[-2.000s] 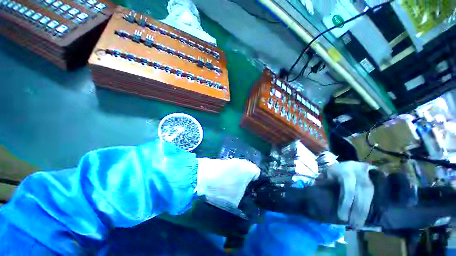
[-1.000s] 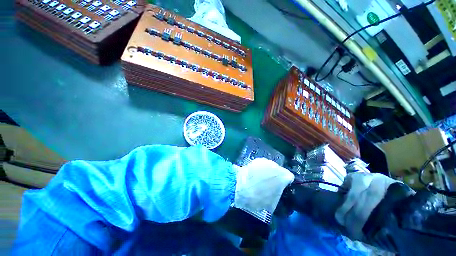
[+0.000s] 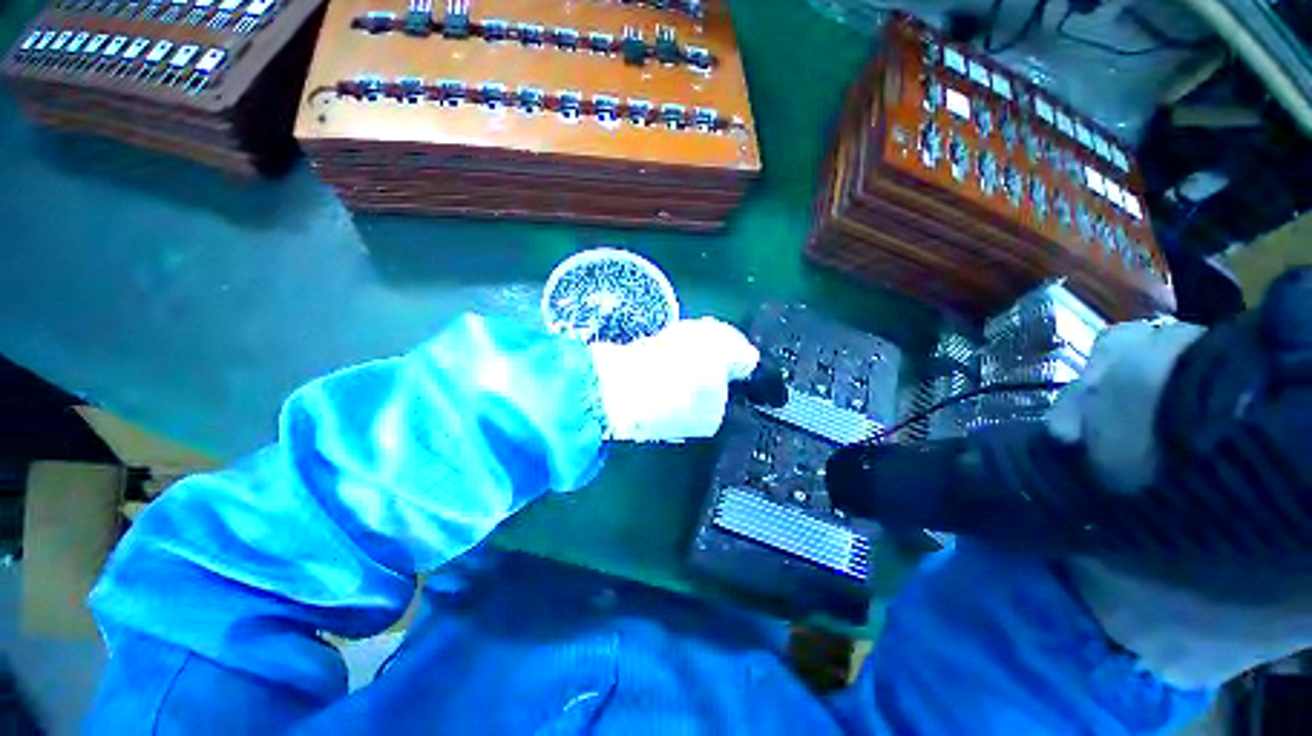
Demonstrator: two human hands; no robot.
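Observation:
A dark jig [image 3: 727, 475] lies in front of me, with ribbed silver heat sinks [image 3: 791, 532] and small black parts in it. My left hand [image 3: 684, 381], in a white glove with dark fingertips, is at the jig's upper left edge beside the screw bowl [image 3: 550, 309]. Its fingertips are bunched; whether they hold anything is too small to tell. My right hand [image 3: 1130, 410], gloved, is wrapped around a black ribbed electric screwdriver [image 3: 978, 489]. The screwdriver's front end is over the jig's right side; its bit is not clearly visible.
Loose heat sinks [image 3: 1058, 331] are stacked right of the jig, with a thin black cable in front. Behind stand a middle stack of orange-brown trays [image 3: 533, 151], a right stack [image 3: 863, 173] and a far-left stack [image 3: 137, 108]. Clear plastic lies at the rear.
The view has shifted, showing more of the jig. My left hand has moved off the lower heat sink to the jig's upper left edge. The screwdriver now reaches over the jig's right side.

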